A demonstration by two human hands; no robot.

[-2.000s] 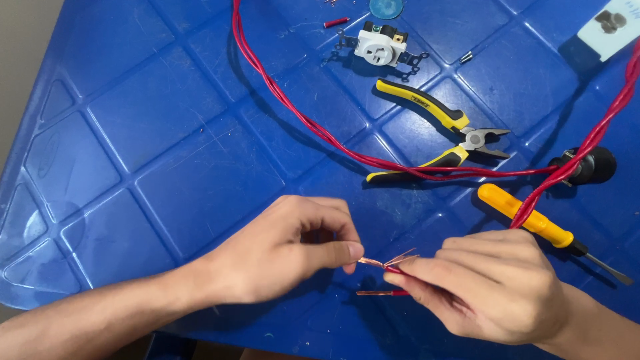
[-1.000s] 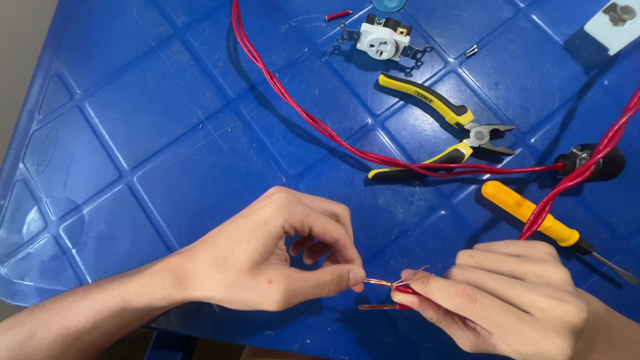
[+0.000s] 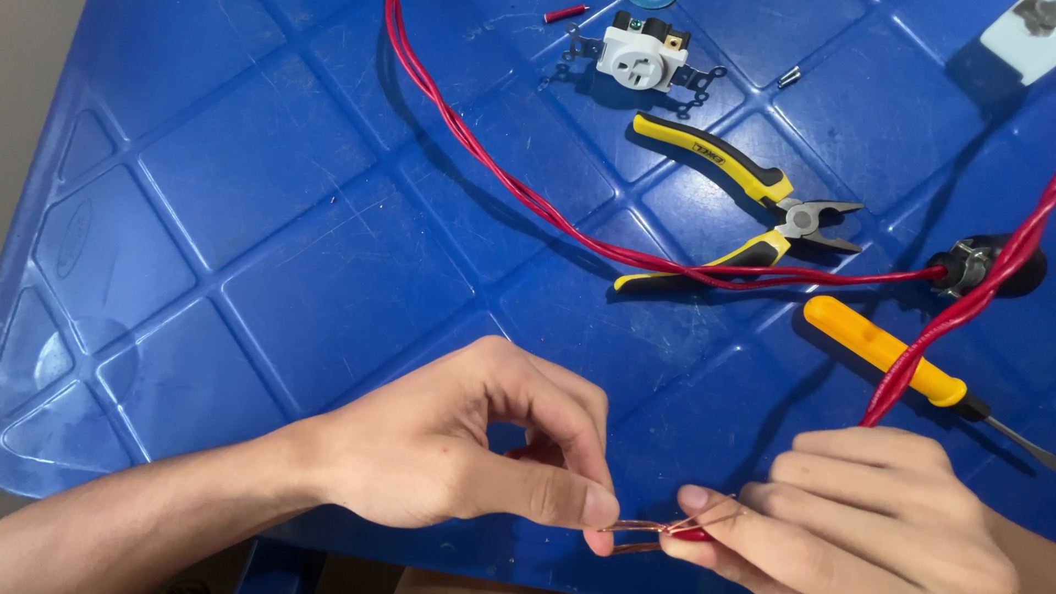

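Near the bottom edge, my left hand (image 3: pixel 487 445) pinches the tips of bare copper strands (image 3: pixel 639 525) between thumb and forefinger. My right hand (image 3: pixel 874 511) grips the red-insulated wire (image 3: pixel 689 535) just where its strands come out; a few loose strands splay back over the right fingers. A second bare copper end (image 3: pixel 635 548) lies just below. The twisted red cable (image 3: pixel 916 363) runs from behind my right hand to the upper right.
On the blue plastic table (image 3: pixel 346 247) lie open combination pliers (image 3: pixel 800 219) with red cable across a handle, a yellow screwdriver (image 3: pixel 883 351), a black plug (image 3: pixel 990 264), a white receptacle (image 3: pixel 639 62), small screws (image 3: pixel 789 77), a red insulation piece (image 3: pixel 566 14) and a white object (image 3: pixel 1019 41).
Both hands stay at the wire end. The strands between them, largely bunched at the left fingertips two seconds ago, now show as separate lengths, and the left fingers have shifted slightly.
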